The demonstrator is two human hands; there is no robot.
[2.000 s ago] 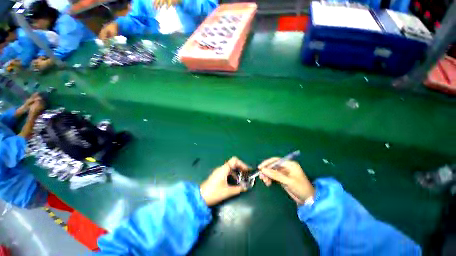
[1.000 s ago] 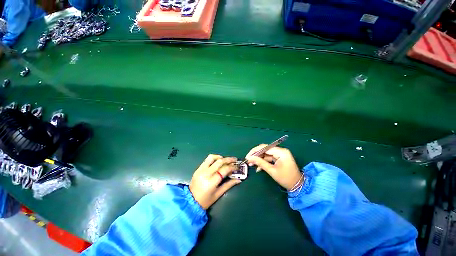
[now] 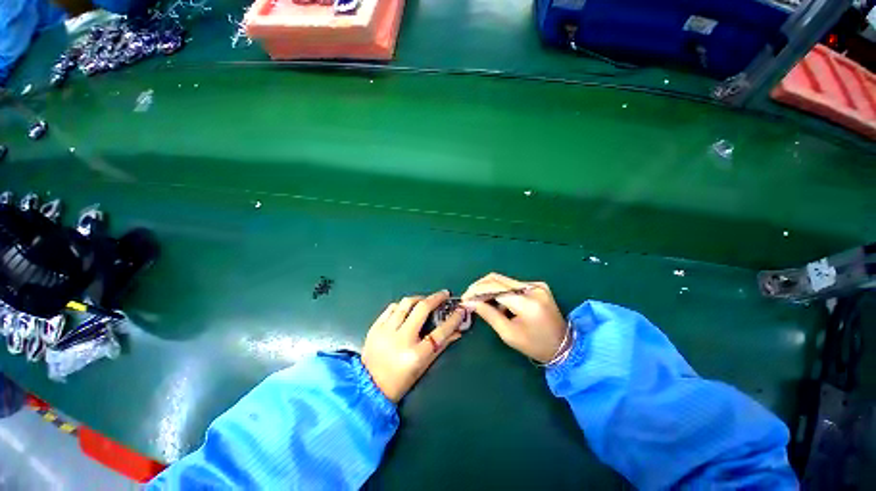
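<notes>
A small rounded housing point(image 3: 465, 320) with a light rim and dark inner parts sits low at the green bench, in front of me. My left hand point(image 3: 403, 342), with a ring on one finger, holds it from the left, its fingers covering part of it. My right hand point(image 3: 520, 319) grips slim grey tweezers point(image 3: 504, 292), held nearly flat. Their tip is at the housing, but the exact contact is hidden by the fingers. A cluster of tiny black parts point(image 3: 323, 287) lies loose on the bench left of my hands.
A black fan point(image 3: 43, 264) stands at left with several housings point(image 3: 34, 331) and clear bags point(image 3: 85, 355) around it. A salmon foam tray point(image 3: 327, 34) and blue case point(image 3: 663, 34) are at the far side. A metal bracket point(image 3: 821, 275) juts in at right.
The view has tilted down and shifted. My left hand has gone from holding the housing upright to holding it low at the bench. The tweezers have dropped to a flatter angle.
</notes>
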